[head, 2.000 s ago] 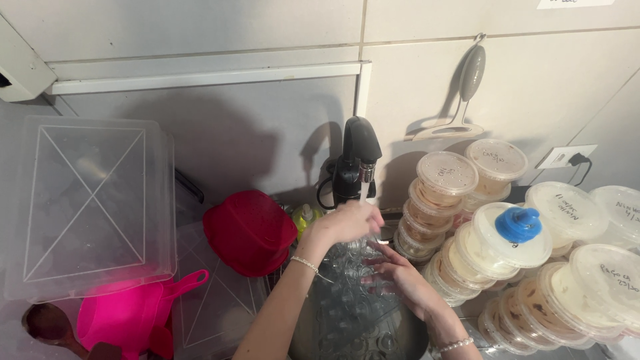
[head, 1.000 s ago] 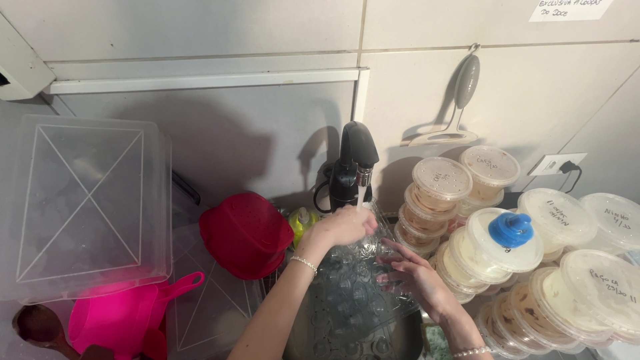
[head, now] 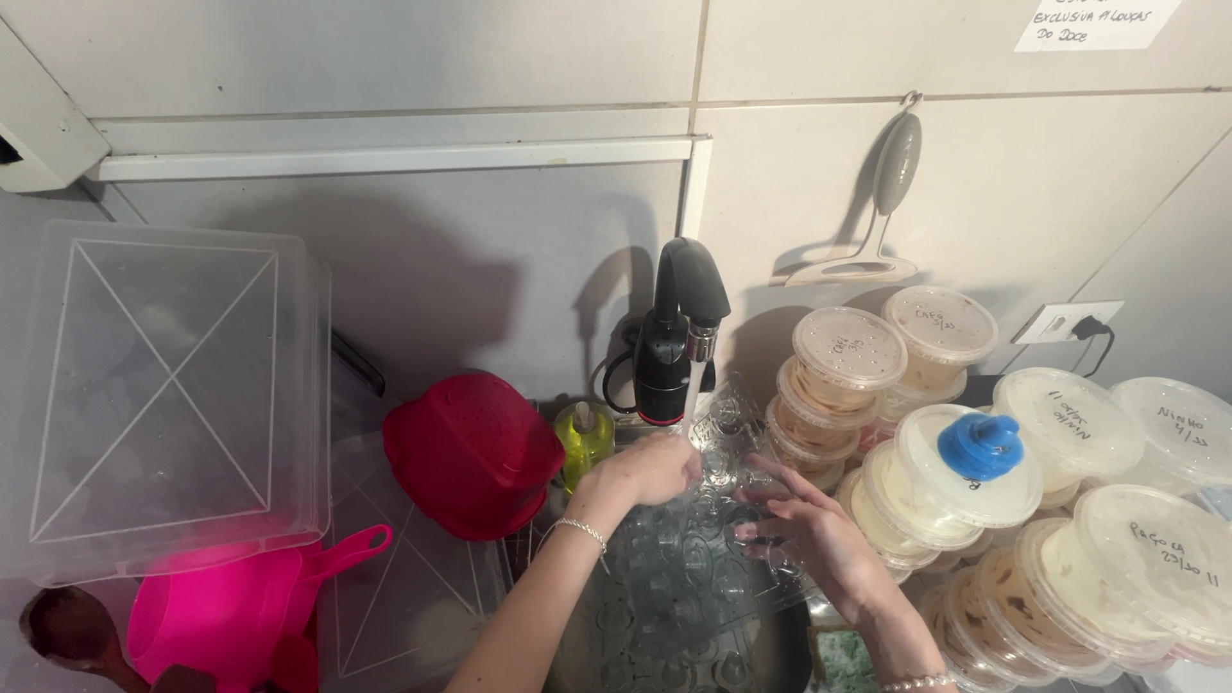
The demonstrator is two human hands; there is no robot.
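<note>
A clear plastic tray with rows of round cavities [head: 674, 553] is tilted over the sink, under water running from the black faucet [head: 688, 298]. My left hand [head: 654, 469] is curled at the stream over the tray; whether its fingers grip anything is hidden. My right hand [head: 804, 525] has its fingers spread against the tray's right side. More clear cavities show lower down in the sink, below the tray.
Left of the sink are a red bowl [head: 472, 452], a pink strainer or pan [head: 217, 616], a brown spoon [head: 72, 626] and a clear bin [head: 173, 385]. Yellow liquid fills a bottle [head: 584, 443]. Stacked lidded tubs [head: 962, 476], one bearing a blue nozzle [head: 980, 446], and a green sponge [head: 845, 659] lie right.
The clear tray has shifted under the stream, and its upper end now shows beside the faucet. Both hands stay close to it. Water runs in all frames.
</note>
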